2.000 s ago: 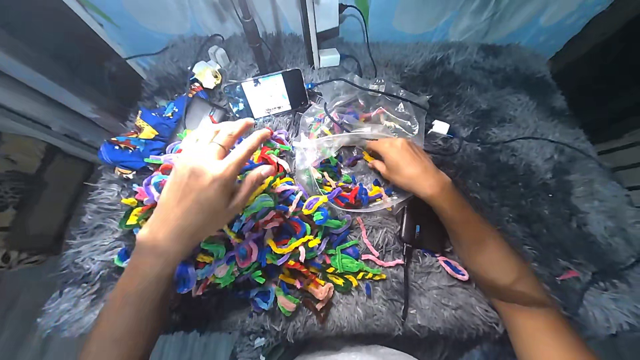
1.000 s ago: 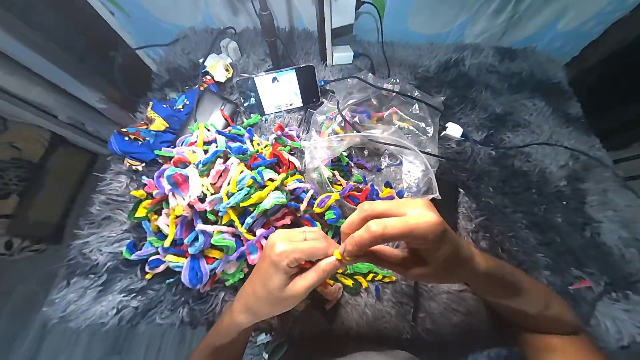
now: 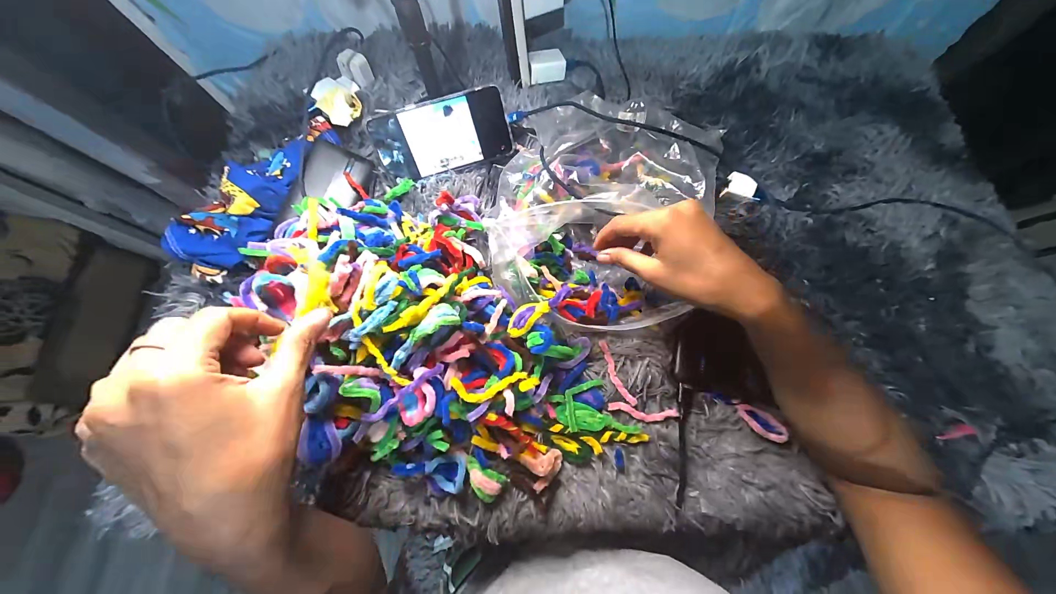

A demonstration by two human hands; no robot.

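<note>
A heap of colourful fuzzy chenille strips (image 3: 429, 338), many bent into loops, covers the grey shaggy rug. At its left edge is my left hand (image 3: 198, 404), with a yellow strip (image 3: 313, 285) between thumb and index finger. My right hand (image 3: 685, 256) reaches over the open clear plastic bag (image 3: 528, 239), thumb and index finger close together at a purple strip (image 3: 584, 250). More chenille pieces (image 3: 602, 304) lie inside the bag. A pink strip (image 3: 619, 384) rests on the rug below the bag.
Behind the heap a phone (image 3: 450, 132) with a lit screen leans on its side. Black cables run to a white adapter (image 3: 742, 186) and a white plug (image 3: 546, 66). A blue patterned cloth (image 3: 247, 206) lies at the left. A dark object (image 3: 718, 351) sits under my right forearm.
Both hands were together in front of the heap one second ago. They have since parted, the left to the heap's left edge, the right up to the plastic bag.
</note>
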